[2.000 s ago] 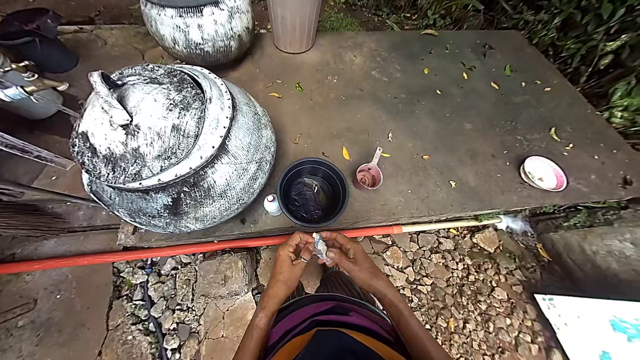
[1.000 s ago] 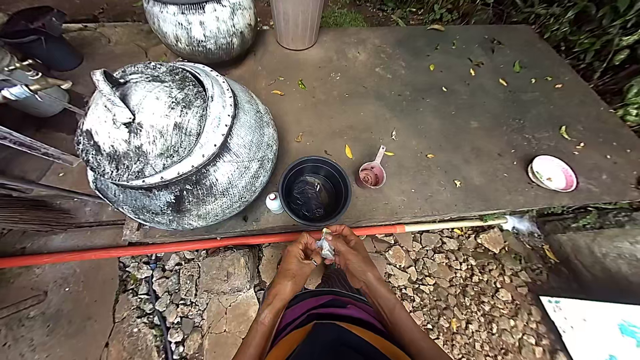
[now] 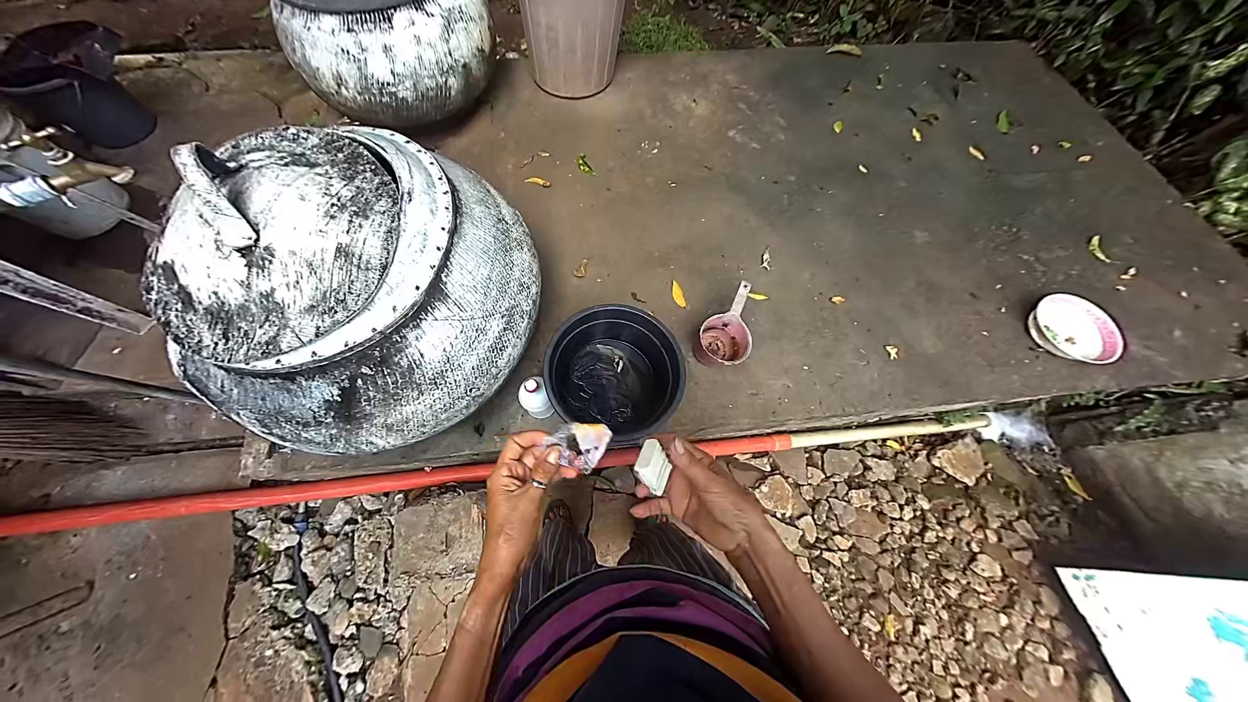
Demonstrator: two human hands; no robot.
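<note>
My left hand (image 3: 523,478), with a ring on one finger, pinches a crumpled clear plastic wrapper (image 3: 583,447) with coloured parts. A pale block that looks like bar soap (image 3: 652,467) is held in the fingers of my right hand (image 3: 707,495), a little apart from the wrapper. Just beyond both hands stands a black plastic basin (image 3: 669,343) with dark cloth (image 3: 602,382) in liquid. Against its left side is a small white bottle (image 3: 533,395). To the basin's right sits a pink plastic dipper (image 3: 723,339) with a handle and something reddish-brown inside.
A large lidded pot (image 3: 468,292) stands left on the concrete slab (image 3: 877,224), another pot (image 3: 390,58) behind it. A tall bin (image 3: 573,44) is at the back, a pink-white bowl (image 3: 1076,329) at right. A red pole (image 3: 244,497) runs along the slab's front edge, above stones (image 3: 877,546).
My hands were together around the small wrapped item; now they are apart, the wrapper in my left hand and the pale block bare in my right.
</note>
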